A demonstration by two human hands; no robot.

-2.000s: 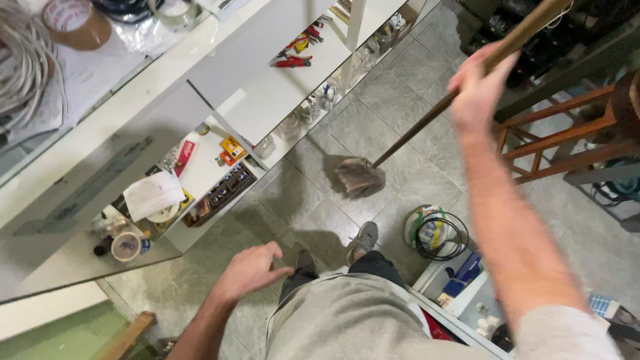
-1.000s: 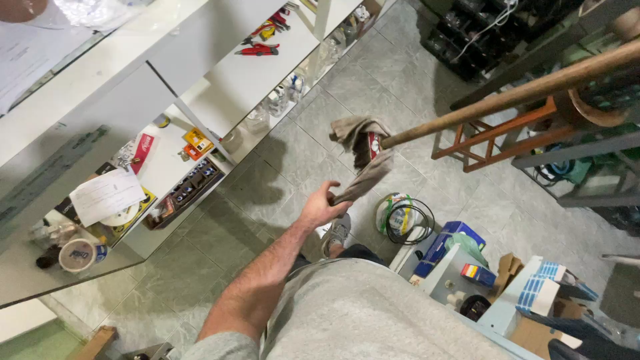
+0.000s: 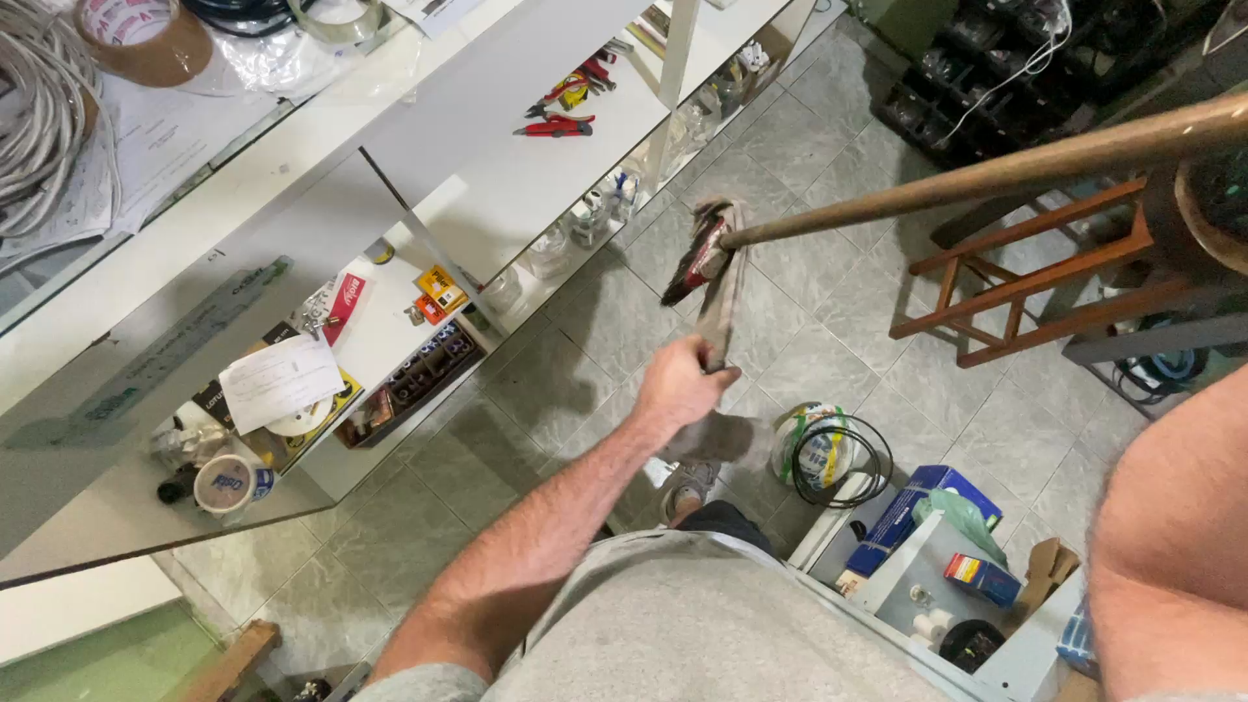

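A long wooden pole (image 3: 936, 185) reaches from the right edge to a dark red broom head (image 3: 698, 261) above the tiled floor. Against that head hangs a grey-brown cloth (image 3: 720, 302), its lower end gripped by my left hand (image 3: 684, 382). My right forearm (image 3: 1170, 546) enters at the right edge; the right hand itself is out of frame. Below the cloth, a shoe (image 3: 690, 486) shows beside my shirt front.
White shelving (image 3: 546, 185) with tools and boxes runs along the left. On the floor stands a bucket (image 3: 817, 450) with black cable, near a drawer unit (image 3: 936, 565) of boxes. An orange-brown wooden stool (image 3: 1033, 263) lies at the right.
The broom head, on the floor two seconds ago, has been raised. My left hand, empty then, has taken hold of the cloth. Since one second ago, the cloth has been pulled partly off the head.
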